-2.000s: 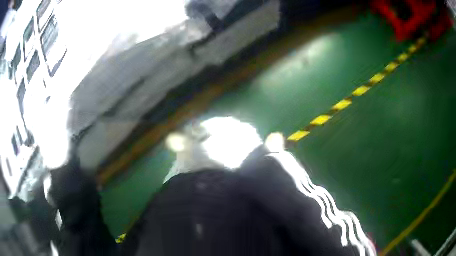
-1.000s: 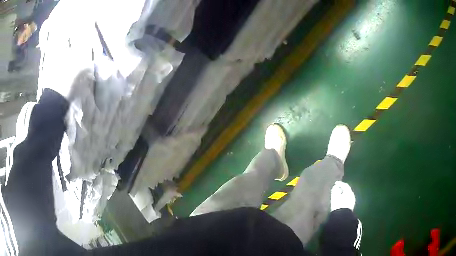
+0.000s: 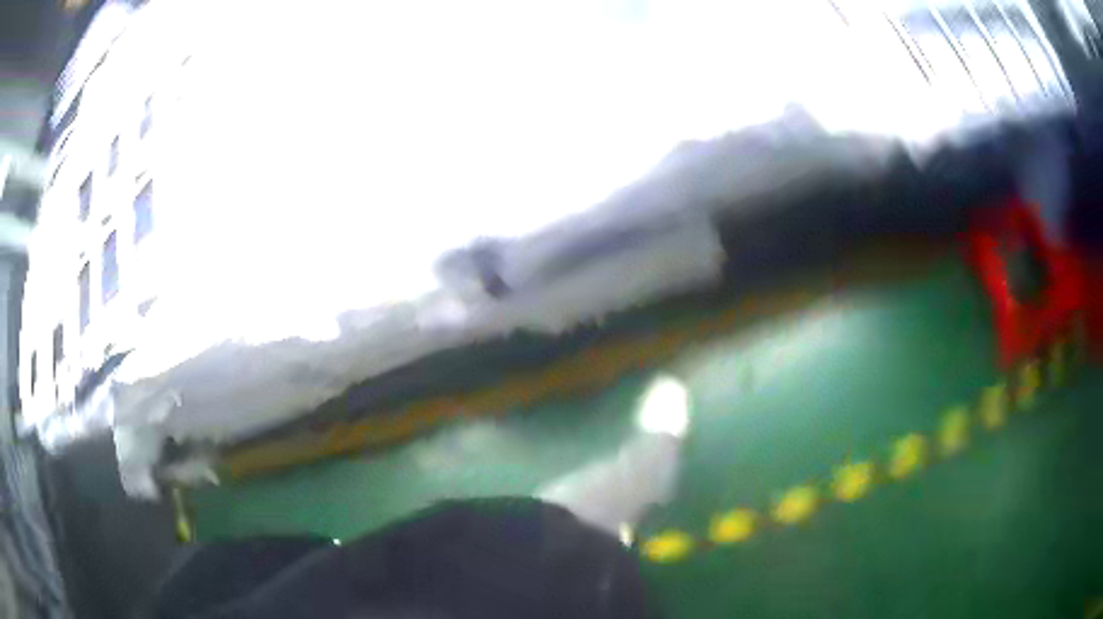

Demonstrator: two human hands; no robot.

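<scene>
A large white liner sheet [image 3: 399, 181] lies over the bench, strongly overexposed, with a ragged edge hanging along its near side. Several dark rectangular phone middle frames [image 3: 109, 266] show at the far left on the white surface; they are blurred. Thin dark lines cross another white area at the top right. Neither of my hands can be made out; my dark clothing fills the bottom centre.
A red plastic stool [image 3: 1022, 284] stands at the right on the green floor. A yellow-black line [image 3: 853, 481] crosses the floor. A yellow-brown strip [image 3: 532, 393] runs below the bench edge. My light shoe [image 3: 664, 408] and grey trouser leg show below it.
The view has swung, so the bench now spans the top and the red stool shows at the right. My dark sleeves and the white glove beside my leg are no longer seen. The frames at left show again.
</scene>
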